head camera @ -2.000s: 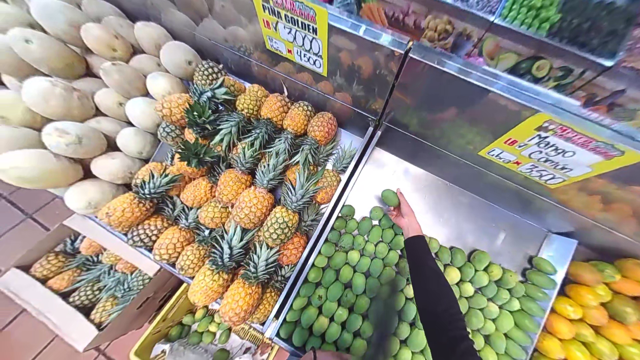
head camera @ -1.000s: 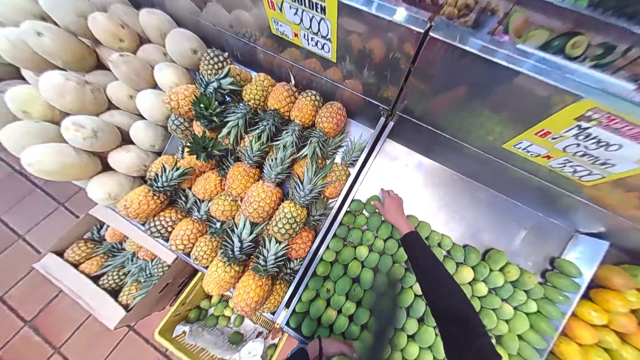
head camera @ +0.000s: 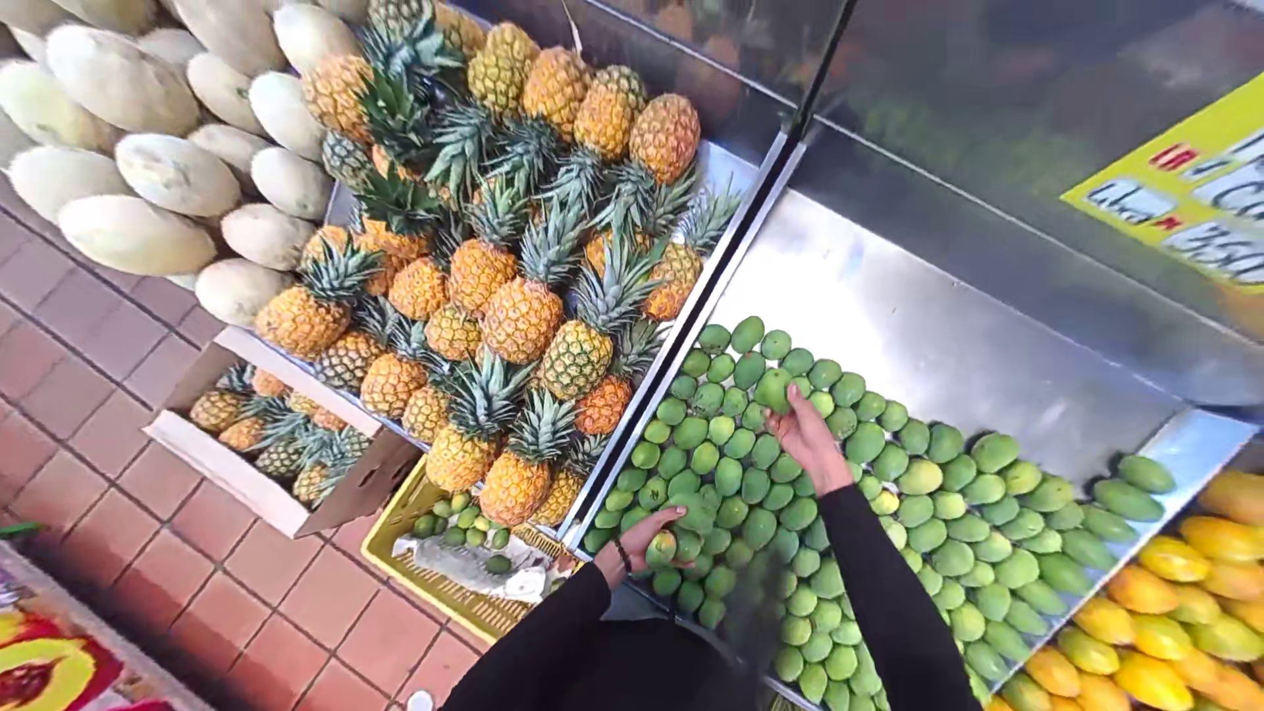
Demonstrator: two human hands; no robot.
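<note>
Rows of green mangoes [head camera: 691, 432] fill the lower part of a metal display bin [head camera: 889, 286]. My right hand [head camera: 808, 439], in a black sleeve, is over their upper rows, its fingers on one green mango [head camera: 775, 390]. Lower and to the left, my left hand [head camera: 647, 541] holds a green mango with a reddish-yellow patch [head camera: 661, 548] above the lower left rows. A dark cord or band circles my left wrist.
Pineapples [head camera: 521, 318] fill the bin to the left, beside pale melons [head camera: 136, 234]. A yellow crate [head camera: 380, 553] with small green fruit and a cardboard box [head camera: 227, 489] of pineapples stand below. Orange-yellow fruit [head camera: 1165, 558] lies at the right; a price sign [head camera: 1185, 188] hangs above.
My left hand has come fully into view with a mango in it; one second ago it was at the bottom edge. My right hand has moved down from the bin's upper rows. The view has shifted.
</note>
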